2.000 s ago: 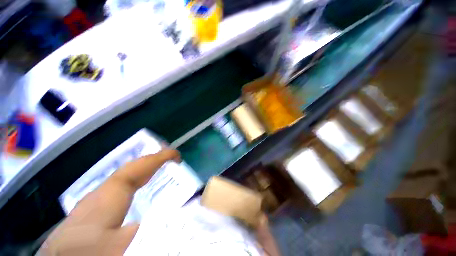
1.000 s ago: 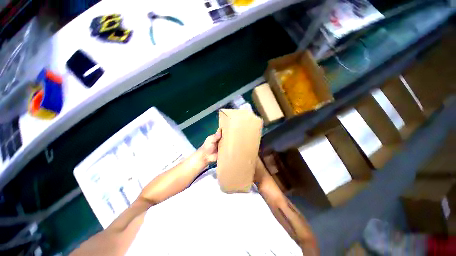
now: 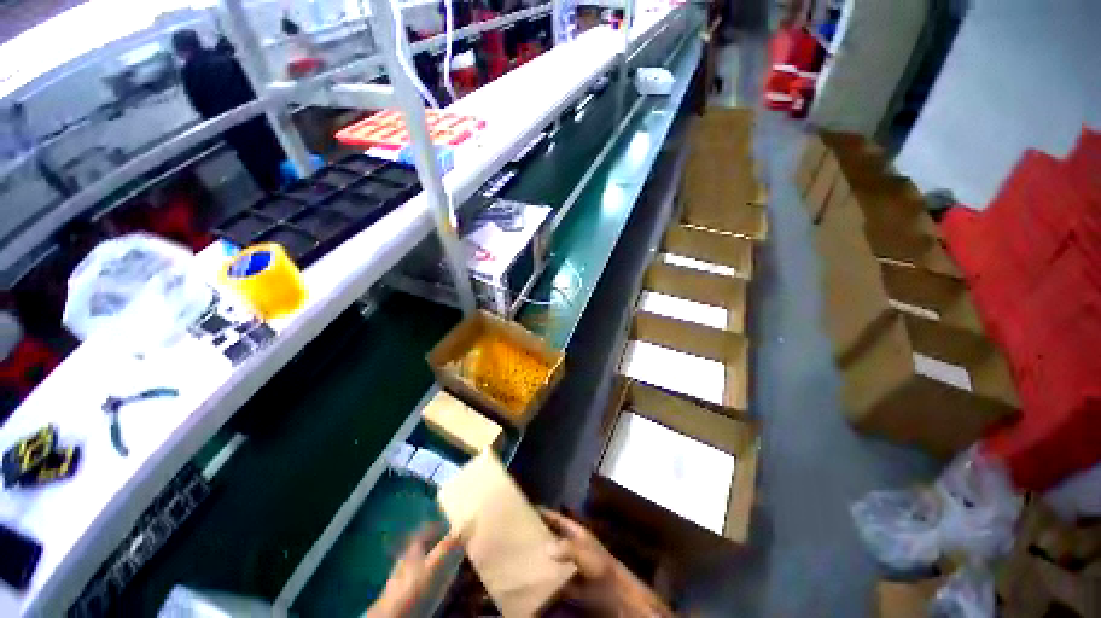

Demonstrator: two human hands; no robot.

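A small plain brown carton [image 3: 501,537] is tilted above the belt's near edge. My right hand [image 3: 594,570] grips its right side. My left hand [image 3: 417,570] is by its left side, blurred, fingers apart; any contact is unclear. A second small brown carton [image 3: 462,424] lies on the green belt beside an open brown box of orange-yellow pieces [image 3: 497,369]. Small white packets [image 3: 423,462] lie next to it. Only a corner of the white foam box [image 3: 211,602] shows at the bottom left edge.
Open shipping cartons with white inside [image 3: 671,470] line the floor right of the belt; more stand beyond the aisle by red stacks [image 3: 1032,314]. The white bench [image 3: 157,435] holds pliers, yellow tape [image 3: 263,281] and a black divided tray [image 3: 320,208]. Plastic bags [image 3: 924,513] lie lower right.
The view has swung right and up, along the line. The foam box has mostly left the picture at lower left. The held carton is now tilted, and my left hand's fingers have spread.
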